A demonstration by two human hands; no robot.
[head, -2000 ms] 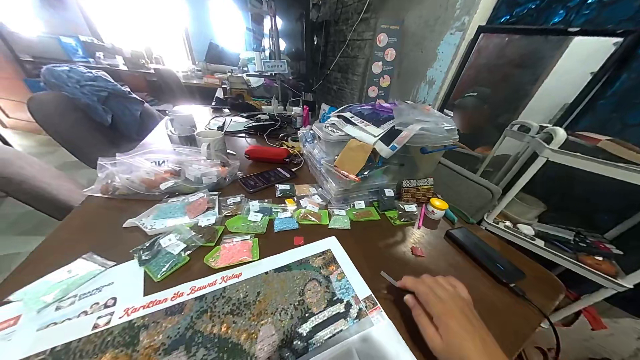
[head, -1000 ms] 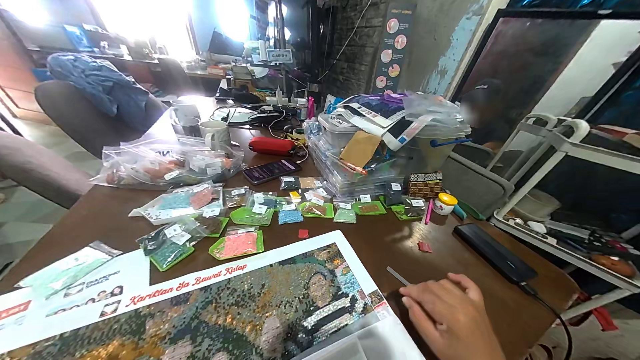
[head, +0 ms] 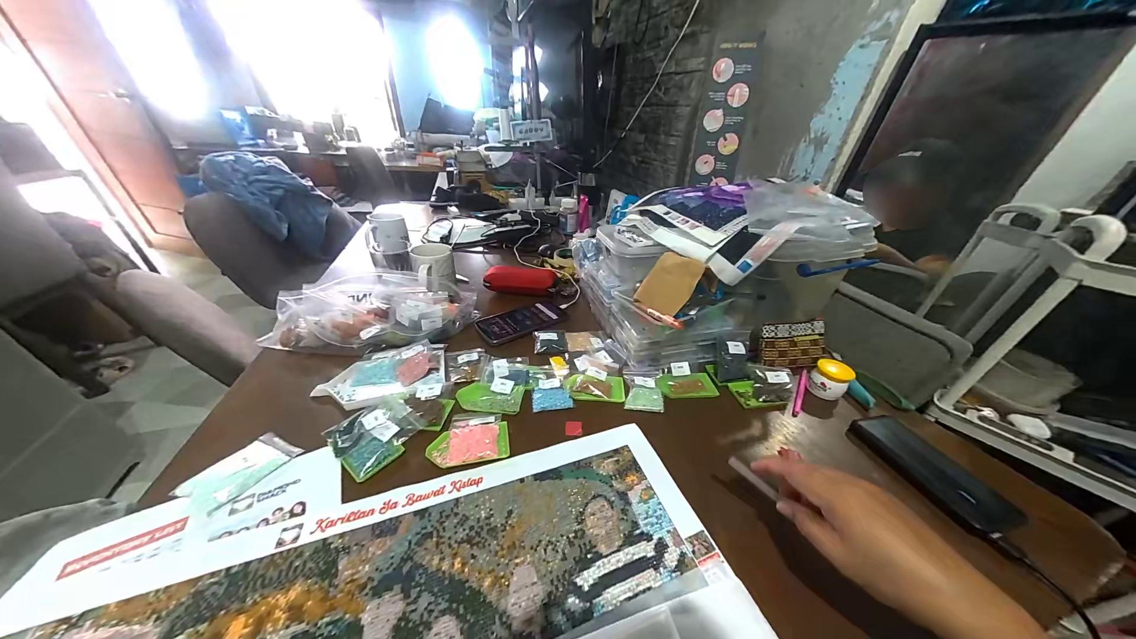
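My right hand [head: 852,524] is over the dark table at the lower right, beside the canvas edge. Between its fingertips is one end of a thin pale stick, perhaps a pen-like tool [head: 753,477]. A small red piece lies partly hidden behind the fingers. My left hand is out of view. A diamond-painting canvas [head: 461,532] with a picture of beads spreads across the front. Behind it lie green trays, one with pink beads [head: 473,444], and small labelled bead packets [head: 552,399]. A red square [head: 573,429] lies just above the canvas.
A black power bank [head: 936,475] with a cable lies at right, near a yellow-lidded jar [head: 832,379] and pink pen [head: 800,392]. Plastic boxes [head: 657,328], a phone [head: 521,323], red case [head: 520,280], mugs [head: 433,264] and a zip bag [head: 373,315] stand behind. A white cart [head: 1003,390] is beside the table.
My right hand has shifted slightly, and its fingertips now cover part of the small red piece that lay uncovered behind them. The thin stick stays at the fingertips.
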